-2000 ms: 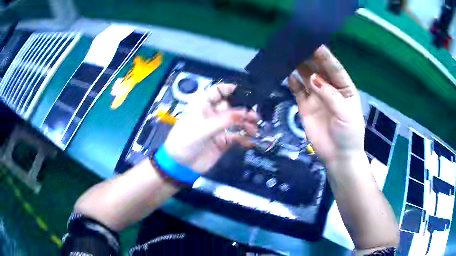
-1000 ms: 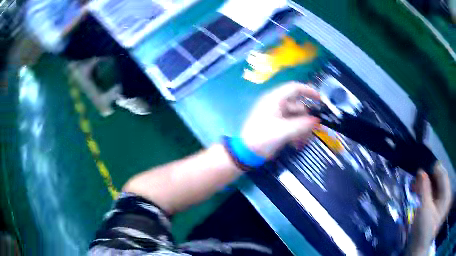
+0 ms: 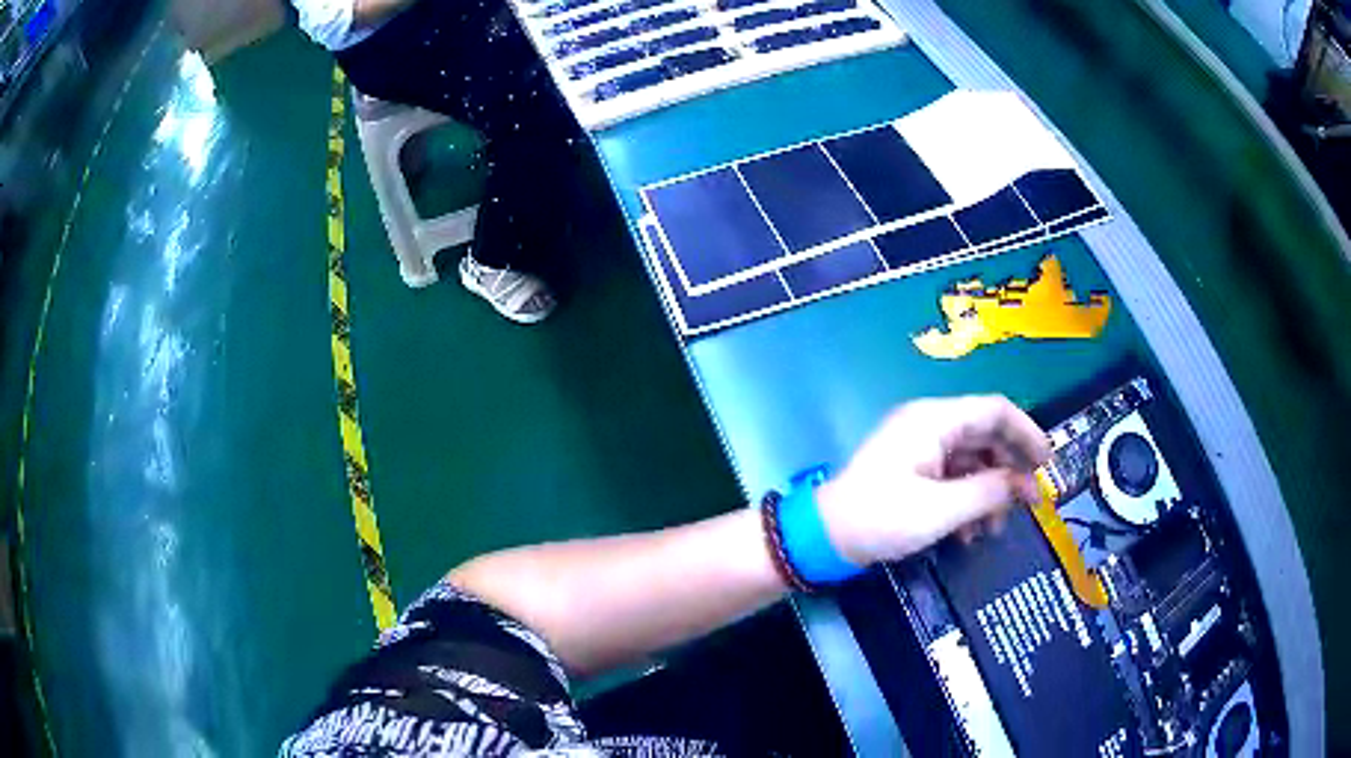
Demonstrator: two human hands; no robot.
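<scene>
An open laptop base (image 3: 931,622) lies at the lower right, cut off by the lower edge. My left hand (image 3: 941,481), with a blue wrist strap and dark red beads, is over its upper left part. The fingers are curled, with the fingertips at the upper end of an orange flex cable (image 3: 1070,555); whether they grip it cannot be told. The cable runs along the edge of the black battery pack (image 3: 1022,637). A cooling fan (image 3: 1133,462) is right of the fingers; another fan (image 3: 1233,726) is at the lower edge. My right hand is out of view.
On the green bench (image 3: 859,370) are a pile of orange flex cables (image 3: 1022,311), liner sheets with black film rectangles (image 3: 800,208) and a white slotted tray (image 3: 711,67). A metal rail (image 3: 1237,422) runs behind. A person's dark-clad leg (image 3: 526,178) is beside a stool (image 3: 400,185) at upper left.
The view has swung left along the bench. The dark strip held between both hands no longer shows. My right hand has left the picture; my left hand is at the orange cable.
</scene>
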